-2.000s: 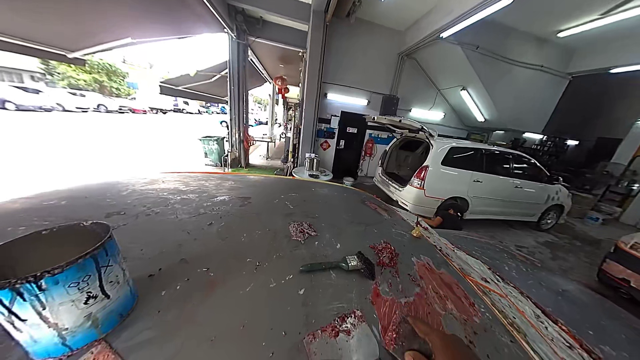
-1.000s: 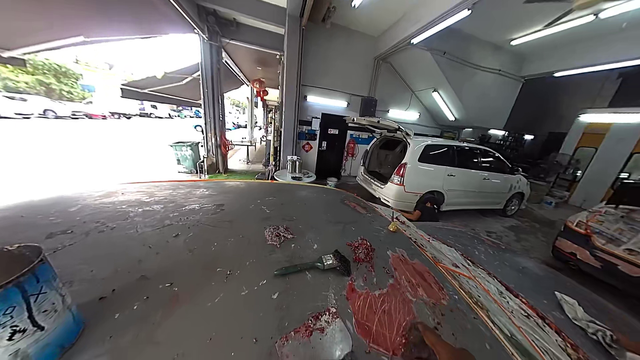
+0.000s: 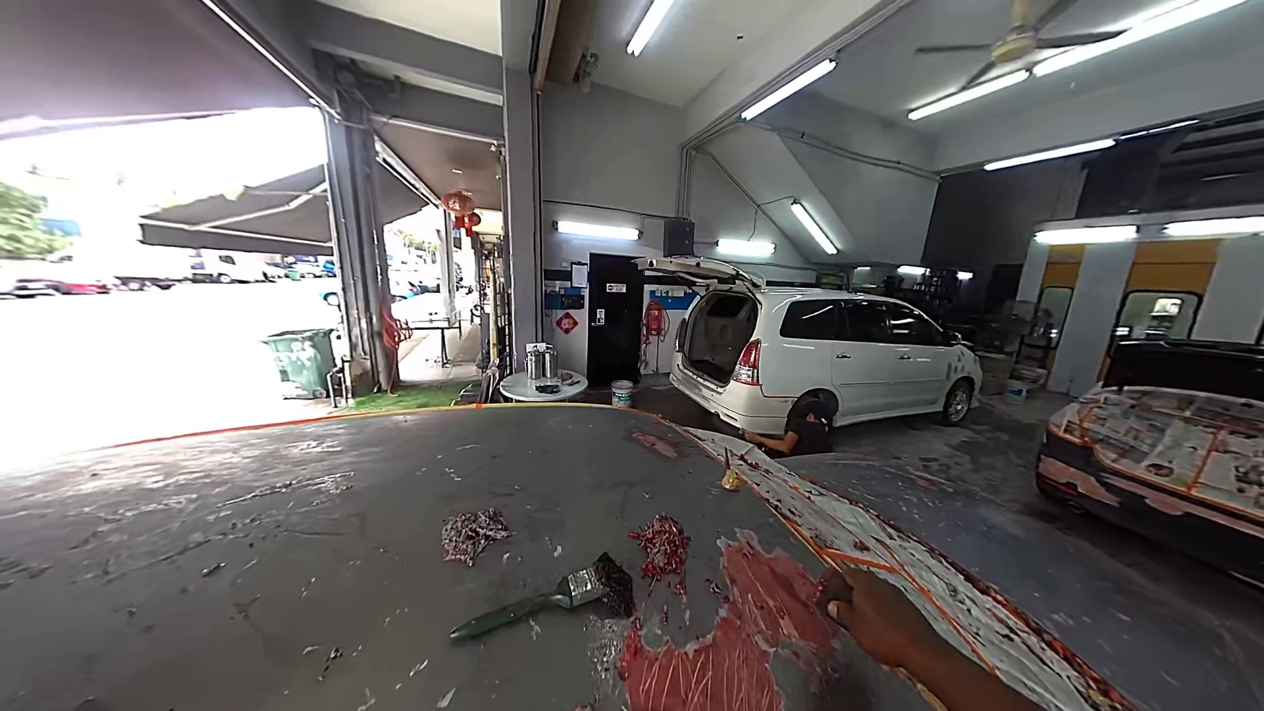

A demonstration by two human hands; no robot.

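Observation:
My right hand (image 3: 869, 612) is low at the right, fingers curled, over the edge of a bare red patch (image 3: 736, 632) on a grey painted panel (image 3: 326, 553). Whether it holds anything cannot be told. A paintbrush with a green handle (image 3: 509, 614) and dark, clotted bristles lies left of the patch. Beyond the brush are two heaps of red and grey paint flakes, one nearer the middle (image 3: 662, 546) and one further left (image 3: 475, 535). My left hand is not in view.
Masking paper with orange tape (image 3: 879, 548) runs along the panel's right edge, with a small yellowish object (image 3: 730, 477) beside it. A person (image 3: 805, 430) crouches by a white van (image 3: 849, 355) with its tailgate raised. A partly masked car (image 3: 1165, 454) stands at right.
The view has turned right and up, so the blue-and-white paint can at left is out of frame. My right hand now shows further up along the red patch, with more forearm visible.

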